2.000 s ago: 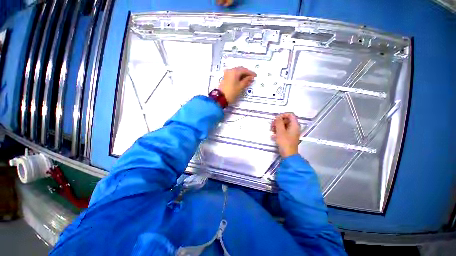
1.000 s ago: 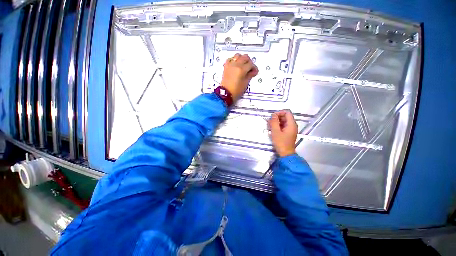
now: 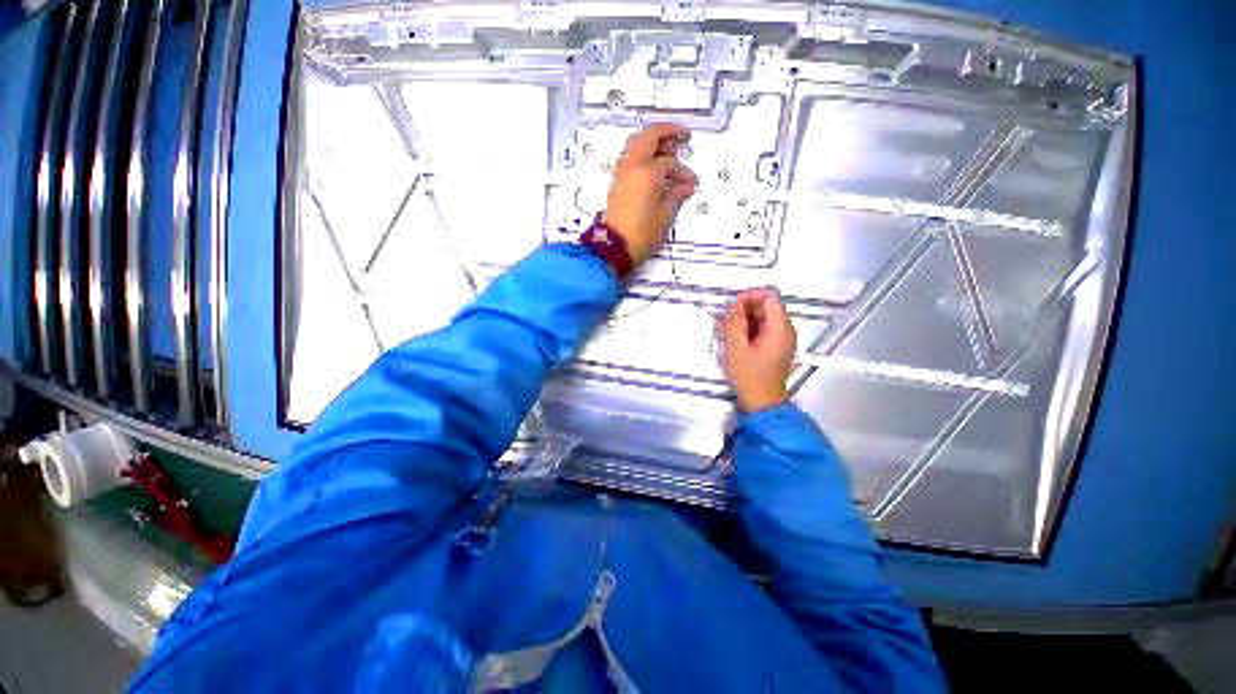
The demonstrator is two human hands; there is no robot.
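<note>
A large silver back panel (image 3: 895, 298) with pressed ribs lies in front of me. Two whitish LED light bars lie on its right half, an upper one (image 3: 935, 212) and a lower one (image 3: 922, 374). My left hand (image 3: 652, 183), with a dark red band at the wrist, is over the panel's middle, thumb and index finger a little apart. My right hand (image 3: 756, 339) is lower and to the right, fingertips pinched near the lower bar's left end. A thin dark line, perhaps a wire lead, runs between the hands. Glare hides what the fingertips hold.
Blue pads (image 3: 1179, 339) lie under and beside the panel. Shiny conveyor rollers (image 3: 142, 217) stand at the left. A white roll (image 3: 84, 464) and red wires (image 3: 174, 504) are on the green surface at lower left, near clear trays (image 3: 125, 586).
The panel has shifted slightly left and up in view. My left hand's thumb and index finger have opened from a closed pinch. My right hand stays pinched near the same bar end.
</note>
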